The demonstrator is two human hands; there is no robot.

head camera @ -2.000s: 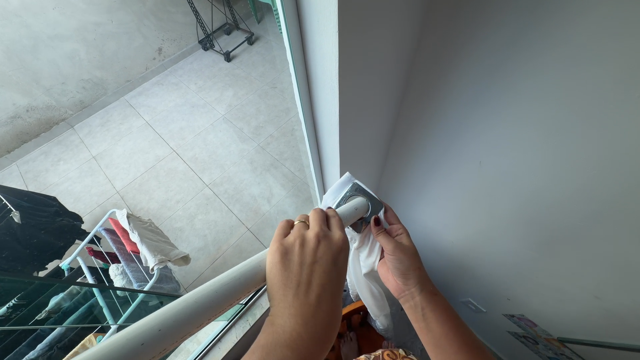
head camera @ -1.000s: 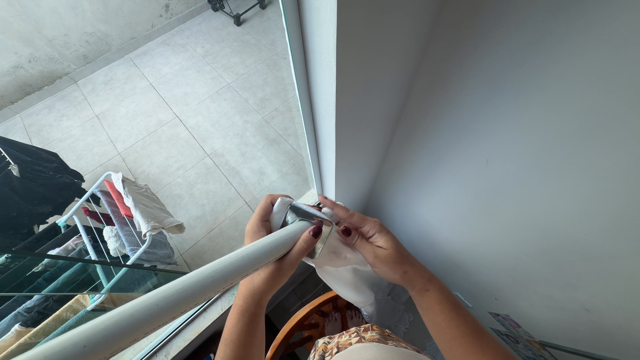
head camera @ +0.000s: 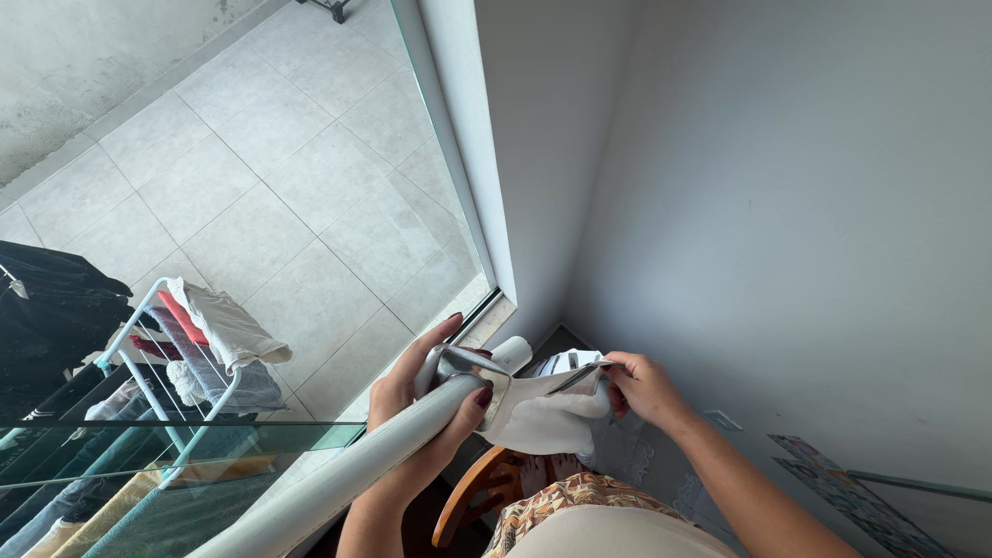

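A white curtain rod (head camera: 364, 465) runs from the lower left up to the middle, its rounded tip (head camera: 511, 354) past my hands. My left hand (head camera: 434, 395) wraps around the rod close to that tip, with a grey metal bracket or ring (head camera: 470, 366) under its fingers. From there a white fabric curtain (head camera: 542, 422) hangs down and to the right. At its upper edge my right hand (head camera: 639, 387) pinches a grey strip (head camera: 573, 377) between thumb and fingers. Part of the bracket is hidden by the rod and my left hand.
Glass panels (head camera: 333, 438) stand at left, with a clothes drying rack (head camera: 225, 403) full of laundry nearby. A grey wall (head camera: 775, 194) rises at right. Below are a wooden chair (head camera: 465, 504) and the wearer's bare feet (head camera: 535, 473).
My right hand has moved away to the right from the rod, drawing the grey strip and fabric outward. My left hand has stayed on the rod by the metal piece.
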